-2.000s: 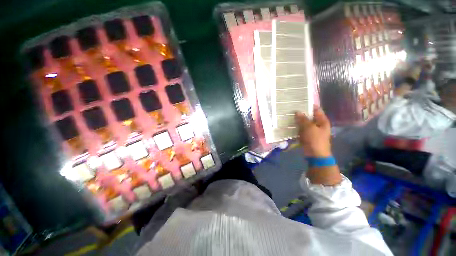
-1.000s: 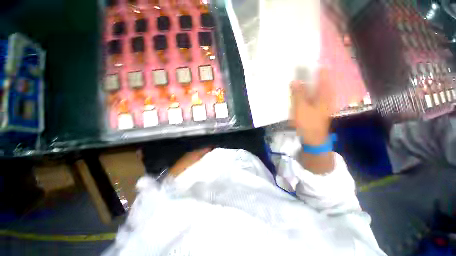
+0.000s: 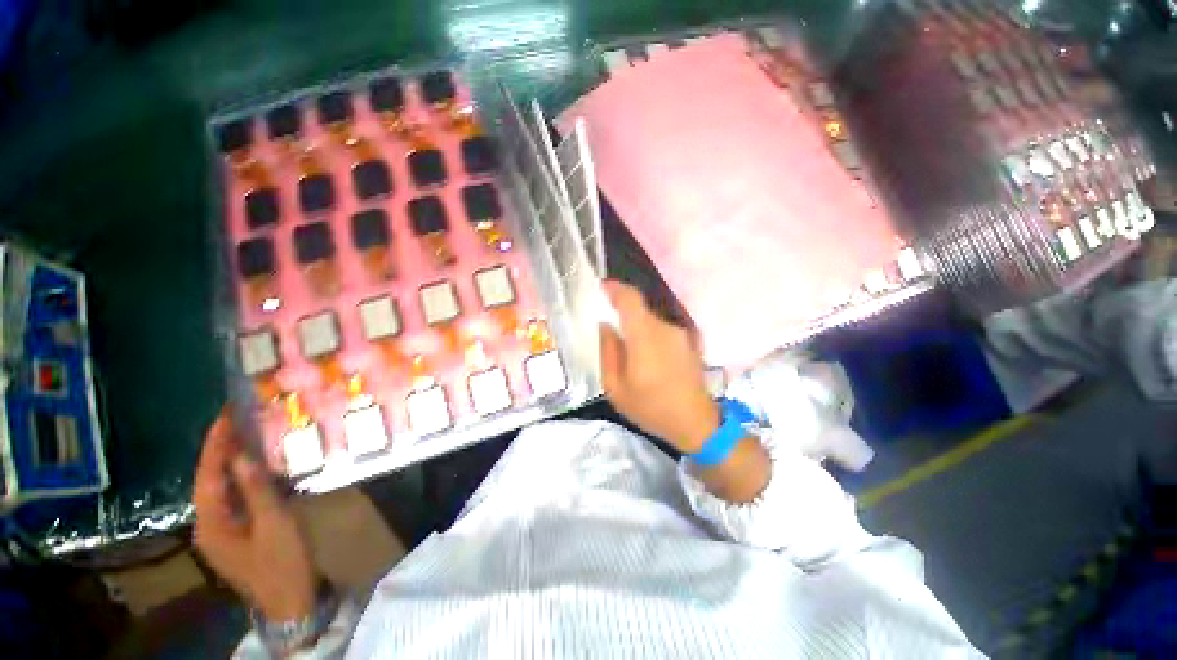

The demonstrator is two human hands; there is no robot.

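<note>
A clear blister tray [image 3: 387,271] on the left holds rows of black modules at the back and pale-faced modules at the front, on pink foam. My left hand [image 3: 258,529] grips its near left corner, fingers partly hidden by the tray edge. My right hand [image 3: 656,368] holds thin pad sheets [image 3: 581,219], seen nearly edge-on, upright along the tray's right side. The fingertips are partly hidden behind the sheets, and it is unclear whether they also touch the tray.
A second tray [image 3: 911,266], mostly covered by a pink foam sheet [image 3: 742,181], lies to the right. Further right is a tray stack [image 3: 1046,168], with another person's pale sleeve [image 3: 1071,351] beside it. A blue-and-white box [image 3: 49,380] stands at the left.
My right hand has moved left, taking the sheets off the right tray to the left tray's edge. My left hand has come to the tray corner. The camera view has also shifted.
</note>
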